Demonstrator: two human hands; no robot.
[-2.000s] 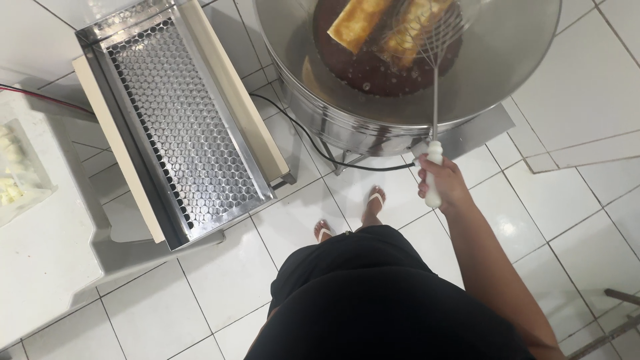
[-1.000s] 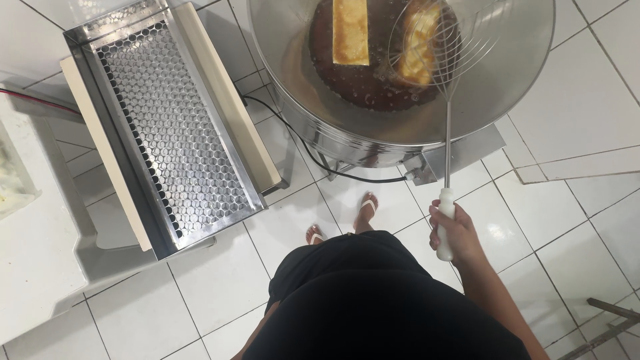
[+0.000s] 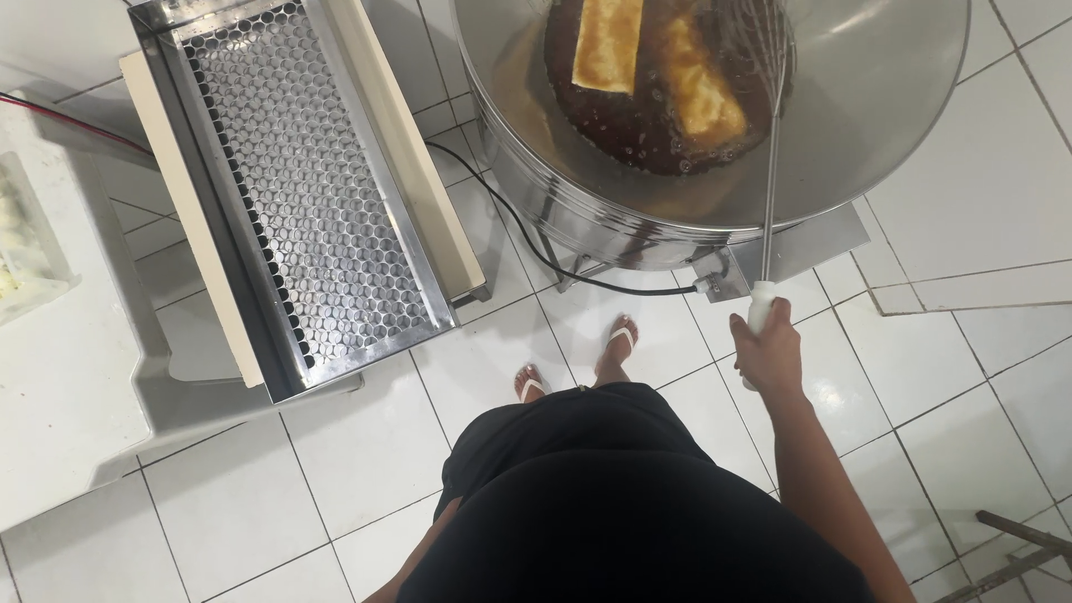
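Observation:
My right hand [image 3: 768, 345] is closed around the white handle of a long wire whisk [image 3: 772, 167]. The whisk's wires, blurred, are over dark bubbling liquid [image 3: 620, 138] in the bottom of a wide, round metal fryer [image 3: 871, 109]. Two browned, flat rectangular pieces of food lie in the liquid: one [image 3: 607, 50] at the left with a crisp edge, the other [image 3: 703, 92] tilted, nearer the whisk. Of my left arm only a strip shows beside my dark shirt at the bottom; the left hand is hidden.
A metal tray with a perforated rack [image 3: 310, 167] stands left of the fryer. Further left is a white plastic table [image 3: 67, 394] with a clear container [image 3: 29, 243] of pale pieces. A black cable [image 3: 536, 247] runs to the fryer. A metal frame [image 3: 1017, 561] is at the lower right.
The left food piece was tilted two seconds ago and now lies nearly upright in view. The right piece's slant has changed too. My right hand keeps its hold on the whisk.

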